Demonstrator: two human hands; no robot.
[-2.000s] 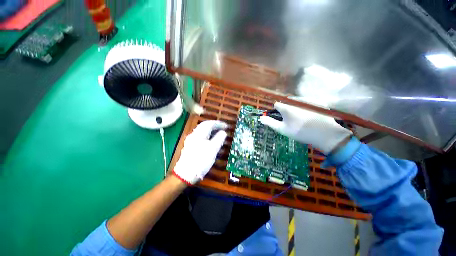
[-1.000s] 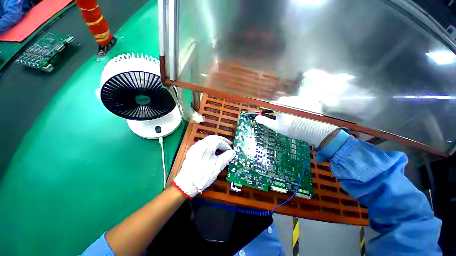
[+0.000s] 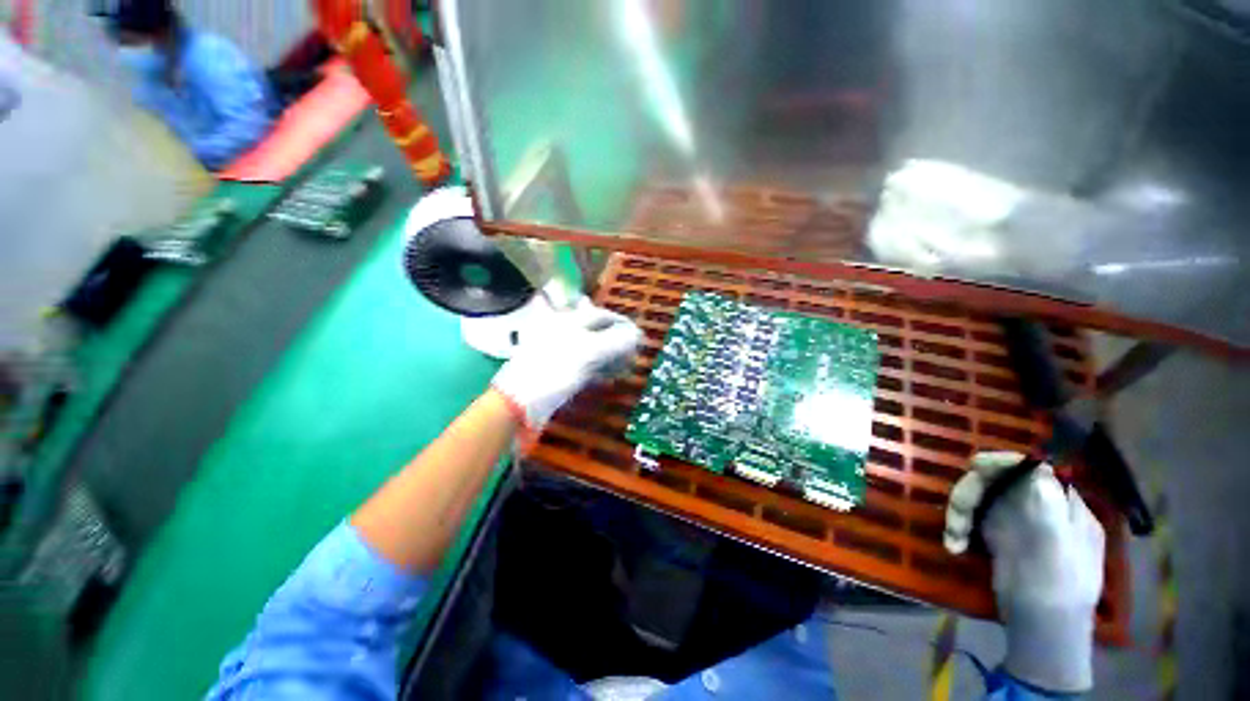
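The green circuit board (image 3: 761, 390) lies on the orange-brown slotted tray (image 3: 925, 548), with white connectors along its near edge. My left hand (image 3: 569, 359), in a white red-cuffed glove, is over the tray's left side, just off the board. Its fingers are curled and blurred, and nothing shows in them. My right hand (image 3: 1035, 555), also gloved, is at the tray's right front, away from the board. It is closed around a small dark hand tool (image 3: 1003, 501), mostly hidden by the glove.
A clear hood (image 3: 795, 123) with a brown lower edge leans over the tray's rear. A white fan (image 3: 469, 267) stands at left. Black elongated items (image 3: 1038, 364) lie at the tray's right. Beyond are an orange-red hose (image 3: 384, 89), a dark conveyor (image 3: 254, 308) with boards, and a blue-clad person (image 3: 206, 89).
My right hand has left the board's far edge and moved right and toward me. My left hand has drawn off the board's left edge. The board now sits turned slightly differently. The view has shifted.
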